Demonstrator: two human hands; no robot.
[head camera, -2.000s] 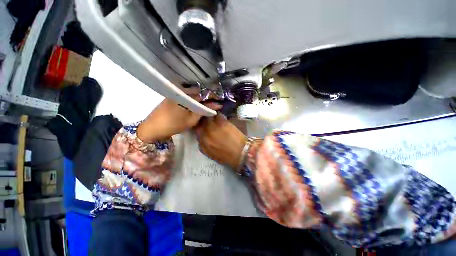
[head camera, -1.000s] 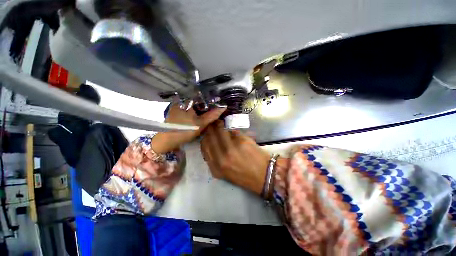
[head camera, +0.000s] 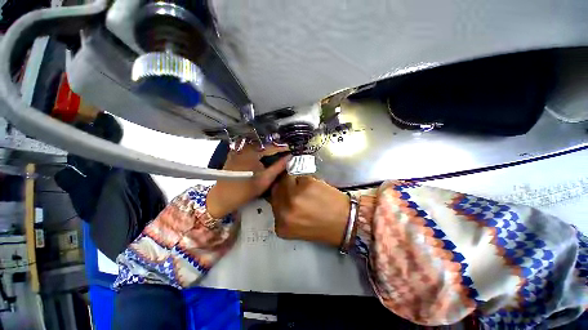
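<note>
A small black work piece (head camera: 276, 158) shows between my fingertips near the needle area; most of it is hidden. My left hand (head camera: 242, 175) lies over its left side, partly behind the pale curved guard (head camera: 122, 152). My right hand (head camera: 308, 211) is closed on its near right side, the fingers touching those of my left hand. The silver ribbed tension knob (head camera: 301, 165) sits just above my right fingers. The needle itself cannot be made out.
The grey machine head (head camera: 387, 38) fills the top, with a large knurled knob (head camera: 166, 72) close to the camera. A dark rounded item (head camera: 470, 100) lies under the arm at right. Black fabric pieces (head camera: 126, 200) lie at left, above a blue cloth or bin (head camera: 213, 309). A red-brown box (head camera: 68, 100) stands beyond.
The view has shifted, so the guard and large knob appear further left than at first. Both hands stay together at the work piece, and more of its black edge now shows between them.
</note>
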